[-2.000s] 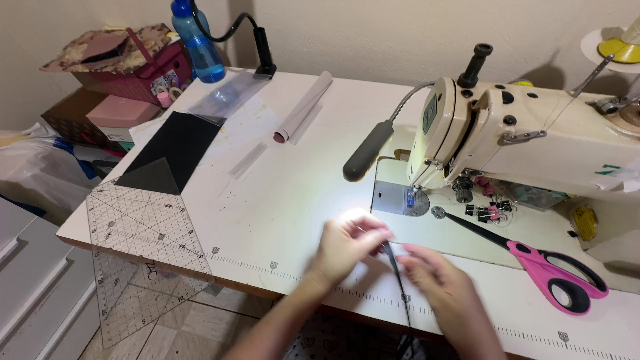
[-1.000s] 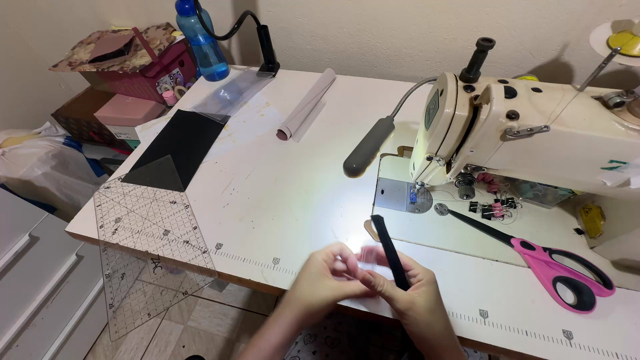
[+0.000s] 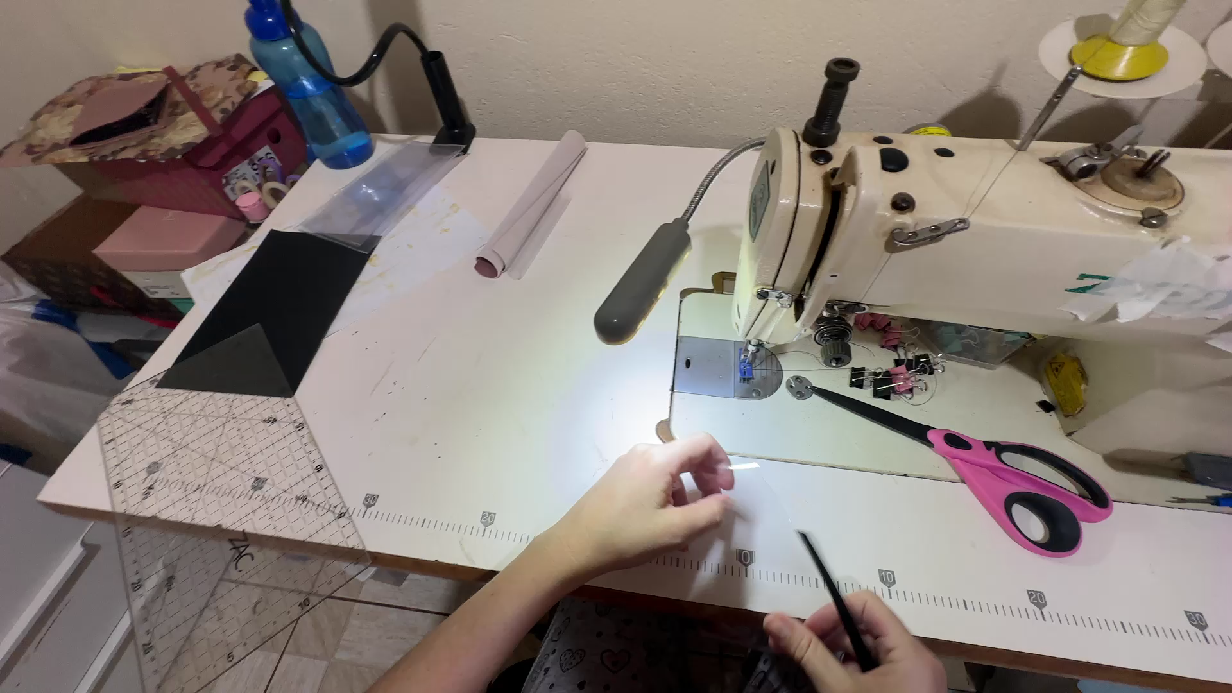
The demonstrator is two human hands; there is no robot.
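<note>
Over the table near its front edge, my left hand point(image 3: 664, 505) has its fingers curled around a small piece of clear plastic film point(image 3: 741, 467); its lower outline is hard to make out. Lower right, my right hand point(image 3: 857, 645) grips a narrow black strip point(image 3: 833, 587), which points up and to the left. The two hands are apart. Beyond them stands a white industrial sewing machine point(image 3: 962, 231), its presser foot point(image 3: 748, 361) over the metal needle plate. Pink-handled scissors point(image 3: 1001, 481) lie to the right of my hands.
A clear quilting ruler point(image 3: 231, 520) overhangs the left front edge, partly over black sheet material point(image 3: 274, 308). Behind lie a pink roll point(image 3: 529, 207) and clear plastic point(image 3: 385, 192). A gooseneck lamp point(image 3: 640, 284) hangs beside the machine; binder clips point(image 3: 895, 377) sit under its arm.
My hands were close together a second ago, with the black strip rising by the right one. Now they are apart, the right hand lower with the strip, the left higher with the film.
</note>
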